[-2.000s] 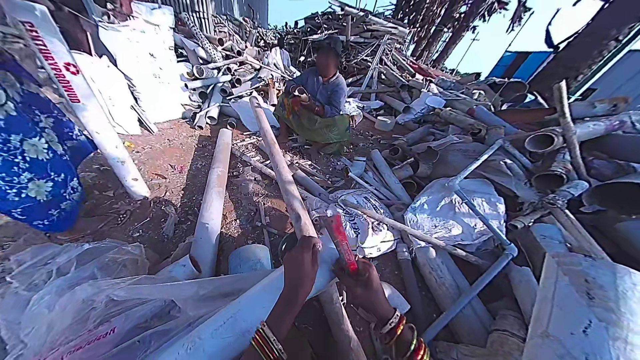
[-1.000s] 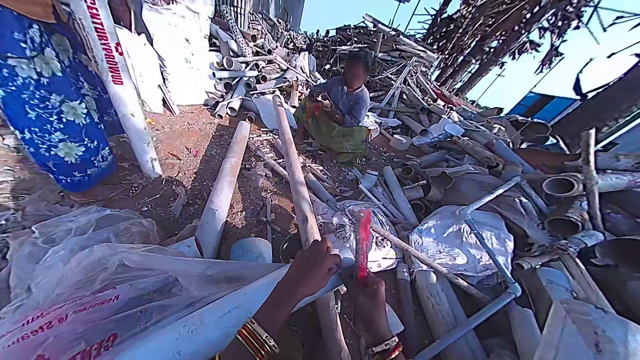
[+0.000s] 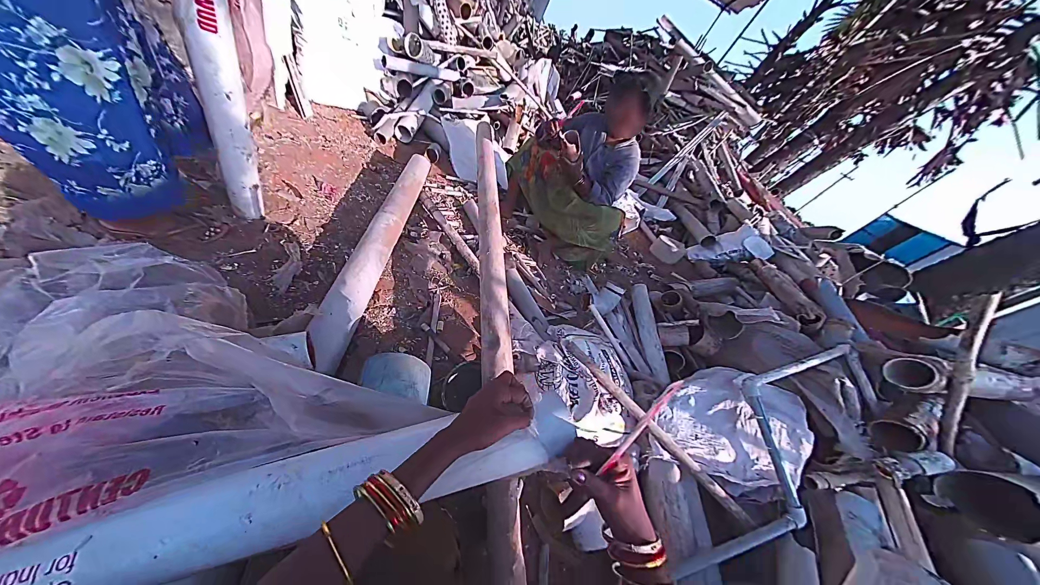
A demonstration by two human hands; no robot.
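Note:
My left hand [image 3: 497,410], with bangles at the wrist, is closed around a long, dusty pipe or pole [image 3: 492,268] that points away from me. That pole crosses a thick white plastic pipe [image 3: 284,487] running from the lower left to the middle. My right hand [image 3: 605,475], also bangled, grips a thin red-and-pale strip-like tool [image 3: 642,426], tilted up to the right, near the white pipe's right end. Whether the tool has a blade cannot be told. Clear plastic sheeting [image 3: 179,357] with red print lies over the white pipe's left part.
Another person [image 3: 605,162] squats ahead, holding a short pipe piece. A person's blue floral garment [image 3: 89,97] and an upright white pipe [image 3: 223,106] stand left. One thick pipe [image 3: 370,268] lies on the soil. Heaped pipes, a white sack [image 3: 731,422] and an angled thin pipe frame [image 3: 772,447] fill the right.
The red tool in my right hand has gone from nearly upright to leaning right. My left hand stays on the pole. The squatting person's hands have risen. The view has shifted.

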